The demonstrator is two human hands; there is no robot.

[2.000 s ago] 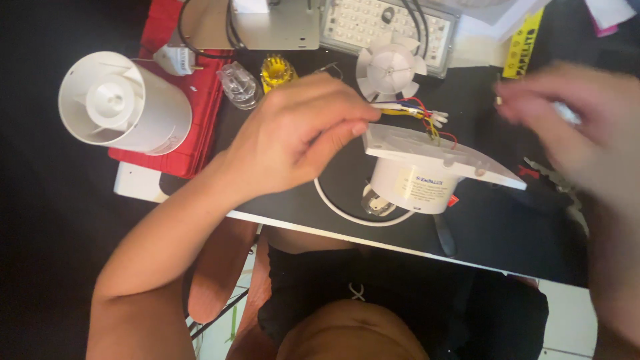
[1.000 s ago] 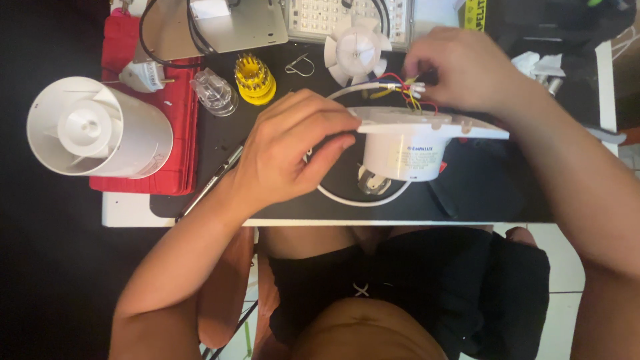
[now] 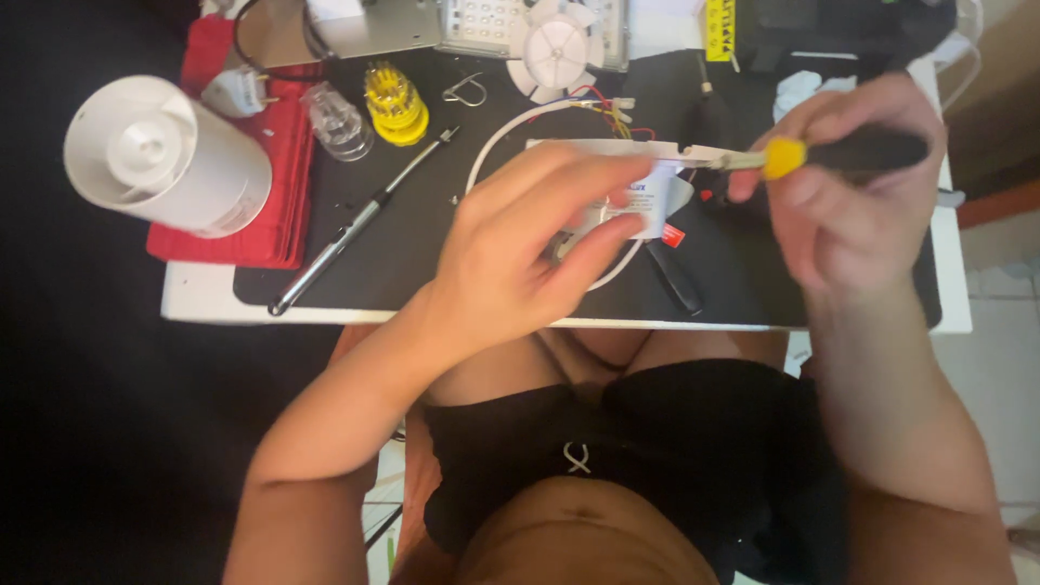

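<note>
A white plastic fan housing with a flat flange lies on the dark mat, partly covered by my left hand. The fingers of that hand rest around the housing's body; how firmly they grip is hidden. My right hand holds a tool with a black and yellow handle, probably a screwdriver. Its metal part points left along the flange and is blurred. Thin coloured wires with white connectors rise behind the flange. A white cable curves around the housing.
Behind stand a white fan impeller, an LED panel and a yellow bit holder. To the left are a white cylindrical duct on a red case and a metal pen-like tool. A black handle lies near the front edge.
My right hand has left the wires and now holds the black and yellow tool to the right of the housing. My left hand has moved from the flange's left end over the housing's body.
</note>
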